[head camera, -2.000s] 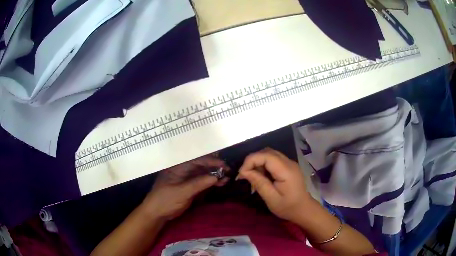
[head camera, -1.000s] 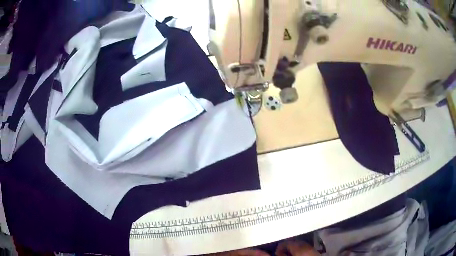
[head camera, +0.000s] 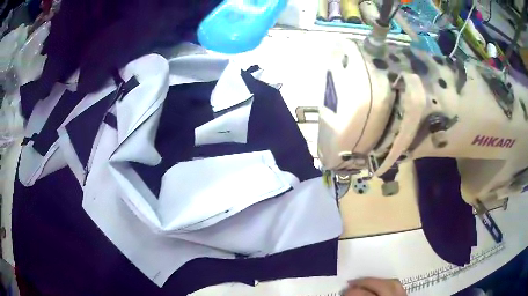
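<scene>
The pale grey-lavender light panel (head camera: 278, 222) lies folded over the navy dark panel (head camera: 52, 231), left of the needle. The panels' right edge reaches the presser foot area (head camera: 338, 184) under the cream sewing machine head (head camera: 353, 115). One hand (head camera: 375, 287) shows at the bottom edge, cut off by it, right of the cloth. It looks like my right hand; its fingertips are hidden or blurred, so its grip cannot be told. My left hand is out of the picture.
A curved dark piece (head camera: 446, 211) lies under the machine arm. Blue snips (head camera: 492, 226) lie right of it. A light-blue oval device (head camera: 240, 26) is behind the cloth. Thread spools (head camera: 350, 10) stand in a tray at the back. A dark cloth pile (head camera: 116, 34) is at the far left.
The view has lifted from the lap to the machine and the table's back. The hands, earlier together below the table edge, have left view except one now at the table's front edge.
</scene>
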